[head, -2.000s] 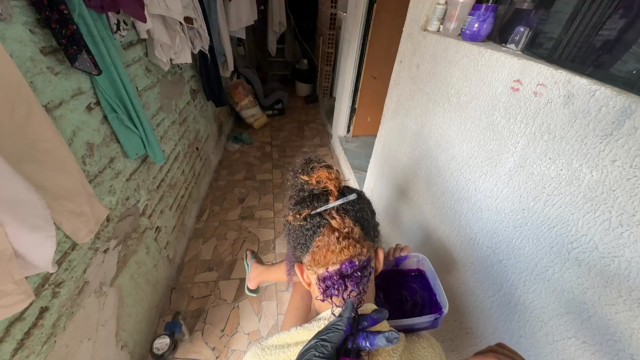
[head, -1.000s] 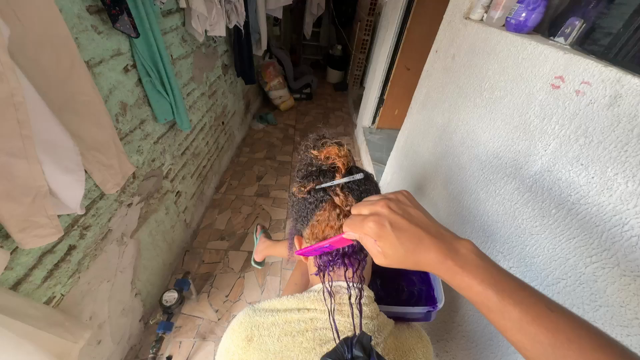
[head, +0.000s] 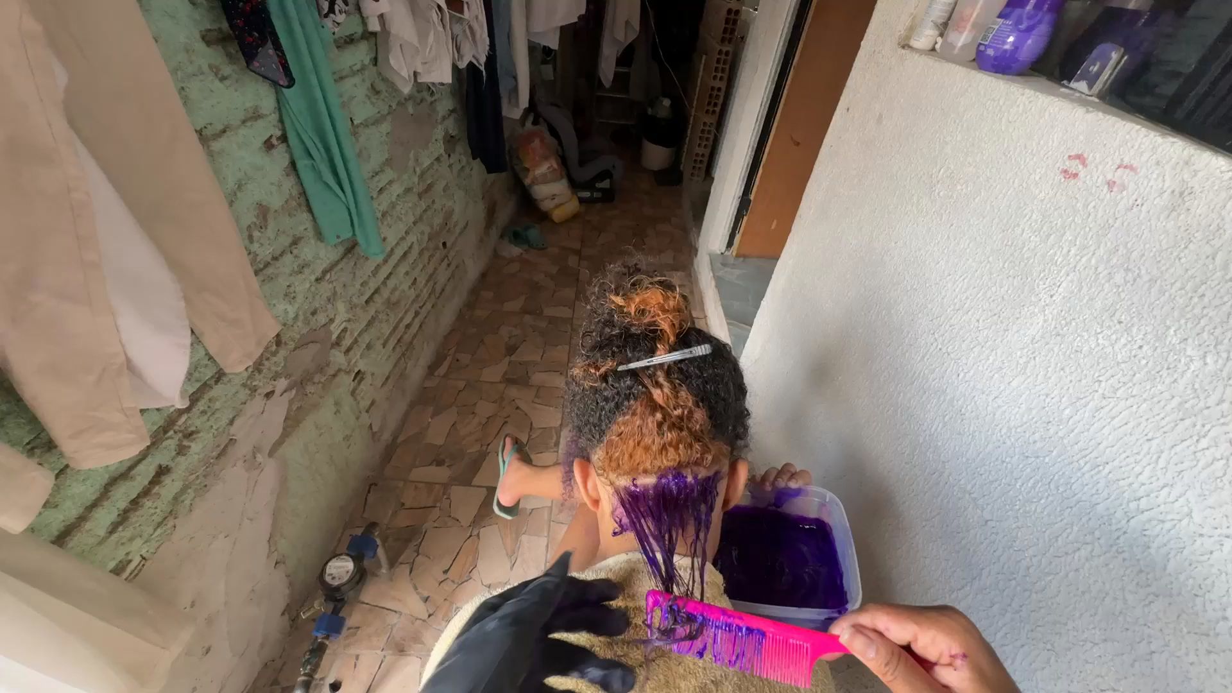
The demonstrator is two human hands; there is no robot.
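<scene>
A seated person faces away, with curly dark and orange hair (head: 664,423) pinned by a silver hair clip (head: 664,357). Purple-coated strands (head: 669,520) hang from the nape. My right hand (head: 914,647), bare, grips the handle of a pink comb (head: 741,643), whose purple-smeared teeth are at the ends of the strands. My left hand (head: 539,630), in a black glove, is over the yellowish towel (head: 616,577) on the person's shoulders, fingers apart, left of the comb. A clear plastic tub (head: 852,549) of purple paste is at the right, with the seated person's hand (head: 782,476) at its rim.
A rough white wall (head: 1001,366) rises close on the right, with bottles (head: 1020,37) on its ledge. Clothes (head: 125,221) hang along the green wall at left. A water meter (head: 340,571) with pipes stands low at left. Farther back, bags (head: 544,168) lie on the tiled floor.
The pink comb has moved down from the nape to the strand ends. My gloved left hand, low at the bottom edge a second ago, now shows over the towel at left.
</scene>
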